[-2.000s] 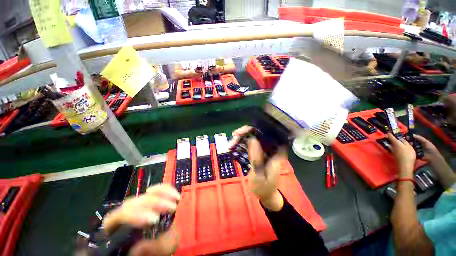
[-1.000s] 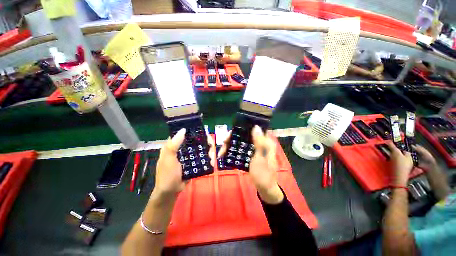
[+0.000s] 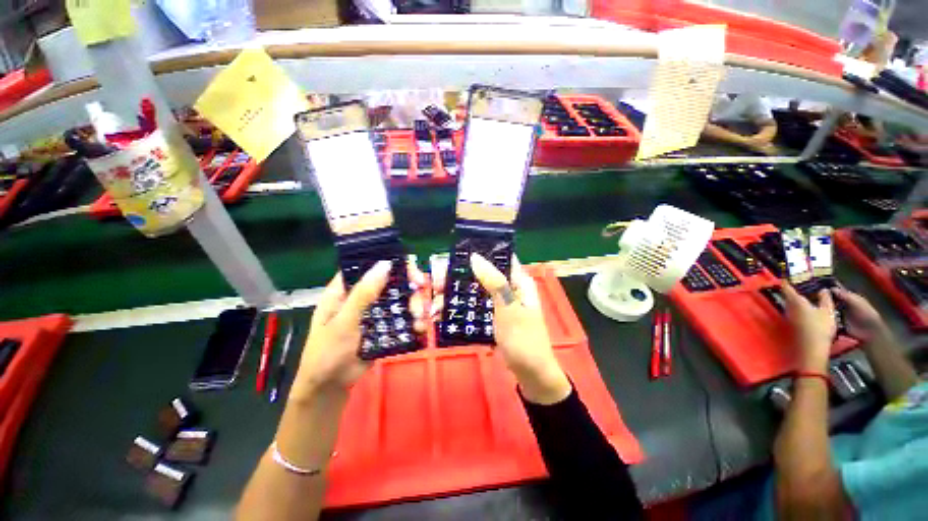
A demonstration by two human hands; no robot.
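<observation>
My left hand (image 3: 341, 331) holds an open flip phone (image 3: 349, 173), its upper screen white and its thumb on the keypad. My right hand (image 3: 514, 326) holds a second open flip phone (image 3: 496, 158), also with a white screen, its thumb at the top of the keypad. Both phones stand upright side by side above a red turnover tray (image 3: 438, 427). The tray's upper pockets are partly hidden by my hands and the phones. Several dark phone batteries (image 3: 190, 445) lie loose on the bench mat at the left.
A slab smartphone (image 3: 225, 348), a red marker (image 3: 267, 351) and a dark pen (image 3: 282, 358) lie left. A grey post (image 3: 229, 244), white fan (image 3: 651, 259) and two red pens (image 3: 661, 344) stand or lie around. Another worker's arms (image 3: 809, 392) work over a red tray (image 3: 743, 346) at right.
Earlier my hands were blurred over the bench and tray. Since one second ago, the right phone has moved left and turned more upright, and my thumbs have shifted on the keypads.
</observation>
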